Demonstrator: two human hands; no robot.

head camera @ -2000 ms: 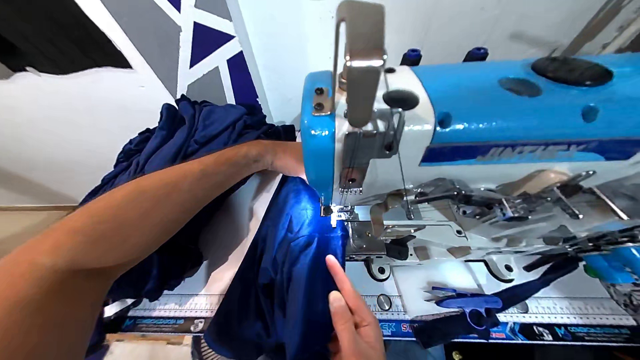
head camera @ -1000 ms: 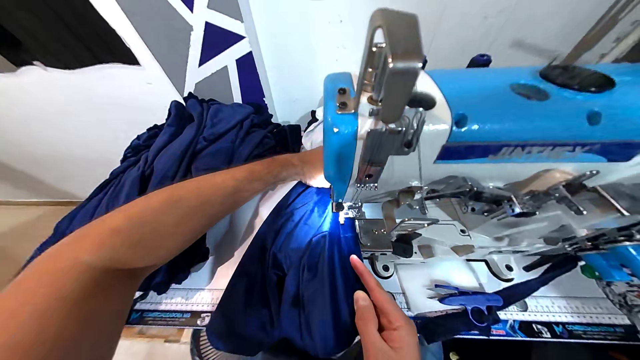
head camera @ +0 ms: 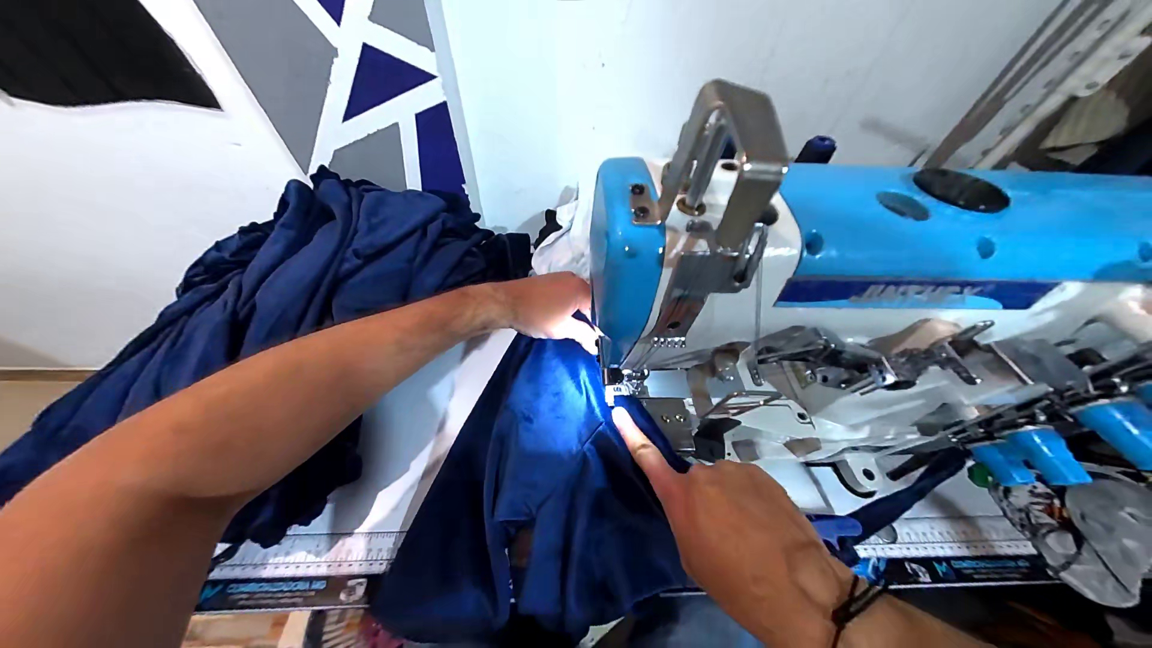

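A blue and white industrial sewing machine [head camera: 630, 261] stands at centre right, its lamp lighting navy fabric [head camera: 558, 432] under the presser foot [head camera: 619, 389]. Behind the needle area, my left hand [head camera: 558, 306] touches the far end of this fabric; its fingertips are partly hidden by the machine head, so its hold is unclear. My right hand [head camera: 711, 504] lies over the fabric's right side, with its index fingertip pressed just in front of the presser foot. The other right fingers are bent and partly hidden.
A heap of navy fabric [head camera: 360, 243] lies left of the machine against the painted wall. Small navy-handled scissors [head camera: 832, 526] are partly covered by my right hand. A printed ruler strip [head camera: 306, 553] runs along the table's front edge. Blue knobs [head camera: 1048, 454] project at the right.
My right hand has moved up to the presser foot, its index finger now on the fabric there. More of my left hand shows behind the machine head. The view has shifted.
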